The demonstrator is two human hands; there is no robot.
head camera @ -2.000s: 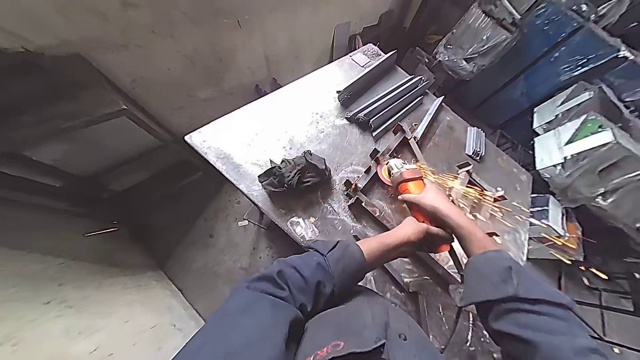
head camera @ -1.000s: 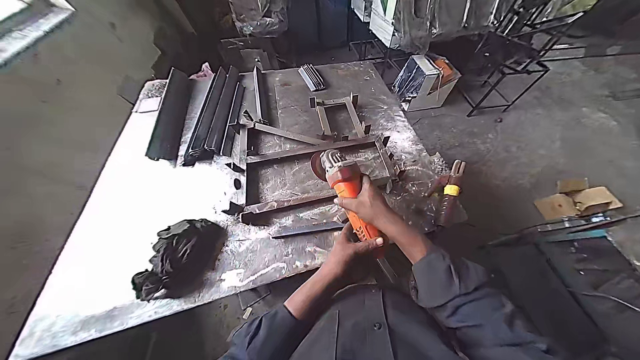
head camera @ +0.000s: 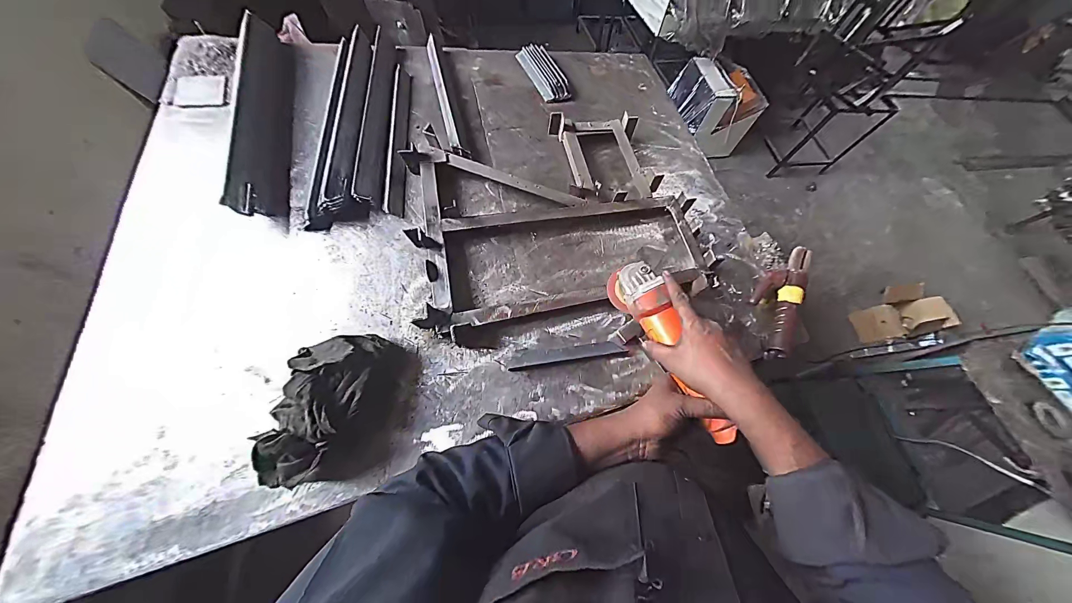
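Observation:
Both hands hold an orange angle grinder [head camera: 662, 322] over the near right part of a welded steel frame [head camera: 544, 219]. My right hand [head camera: 703, 352] wraps the body just behind the metal gear head. Lower down, my left hand [head camera: 657, 414] grips the rear of the body. The disc sits at the frame's near bar; whether it touches cannot be told. A loose flat steel strip [head camera: 569, 356] lies on the metal table [head camera: 276, 276] just left of the grinder.
Dark angle profiles [head camera: 261, 126] and a crumpled black cloth [head camera: 331, 406] lie on the table's left part. Short metal pieces [head camera: 544, 73] are at its far edge. A welding electrode holder [head camera: 787, 306] hangs at the right edge. Cardboard [head camera: 904, 316] lies on the floor beyond.
Sparks flew from the grinder two seconds ago; none show now. Both hands still hold the grinder. The view has turned strongly since the oldest frame.

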